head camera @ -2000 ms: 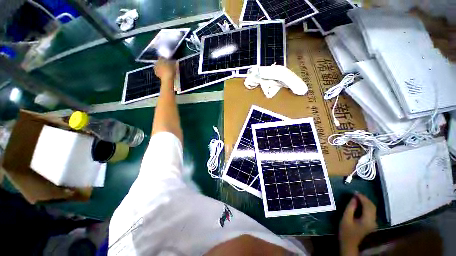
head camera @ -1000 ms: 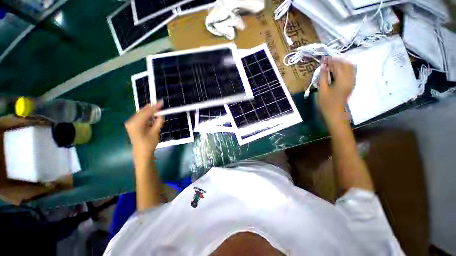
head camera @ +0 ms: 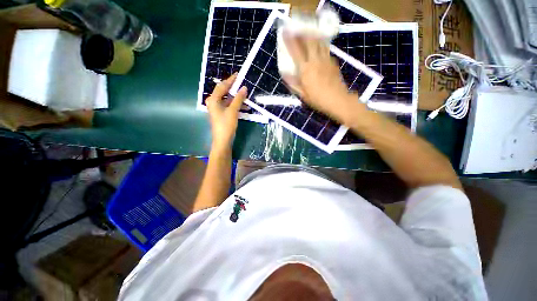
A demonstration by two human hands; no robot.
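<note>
A solar panel (head camera: 265, 79) with a white frame lies tilted across other panels, dark face up. My left hand (head camera: 225, 106) grips its left edge between thumb and fingers. My right hand (head camera: 312, 70) presses a white cloth (head camera: 289, 56) on the panel's upper part; hand and cloth are blurred. One panel (head camera: 226, 44) shows under it at the left, another (head camera: 388, 67) at the right, and a corner of one more at the top.
Stacked white panels (head camera: 497, 132) and looped white cables (head camera: 462, 97) are at the right. Brown cardboard (head camera: 459, 38) is behind. At the left are a carton with a white block (head camera: 50, 67), a bottle (head camera: 109, 20) and a dark-lidded jar (head camera: 112, 54). A blue crate (head camera: 138, 200) is below the bench.
The held panel has been turned and lowered onto the others. My right hand has moved from the cables at the right to the panel and now holds the cloth. The view has shifted.
</note>
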